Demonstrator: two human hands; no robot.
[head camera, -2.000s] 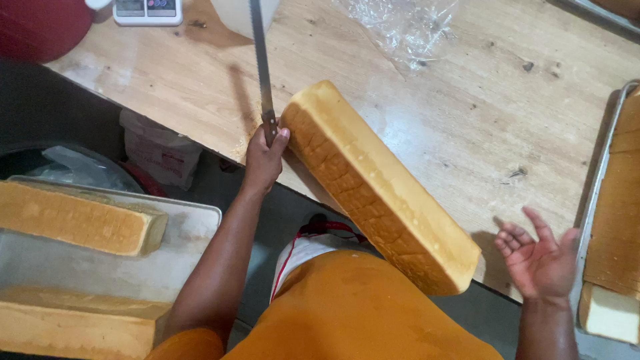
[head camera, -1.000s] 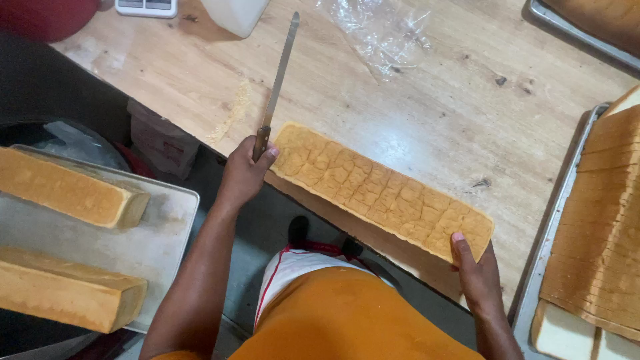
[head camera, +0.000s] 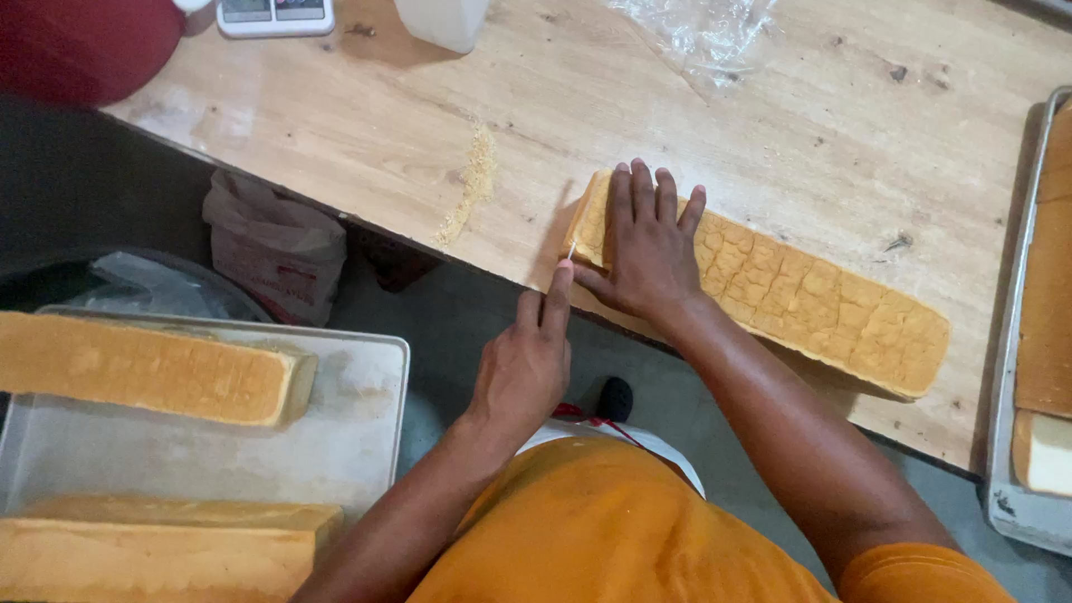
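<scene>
A long loaf of bread (head camera: 821, 293) lies slantwise on the wooden table along its near edge, cracked crust facing up. My right hand (head camera: 653, 251) is spread flat on the loaf near its left end, fingers pointing away from me. Just to the left, my left hand (head camera: 528, 360) is closed around the knife, forefinger stretched forward. Only a thin bright bit of the knife blade (head camera: 572, 250) shows, at the loaf's left end; the handle is hidden in the hand.
Crumbs (head camera: 473, 180) lie on the wooden table (head camera: 335, 126). A metal tray (head camera: 360, 402) with two loaves is at lower left, another tray (head camera: 1005, 469) with bread at right. Farther back are a digital scale (head camera: 276, 29), a white container (head camera: 448, 25), a red tub (head camera: 75, 50) and clear plastic (head camera: 712, 33).
My right hand has gone from the loaf's right end to its top near the left end. The knife, upright and pointing away before, is now down at the loaf's left end.
</scene>
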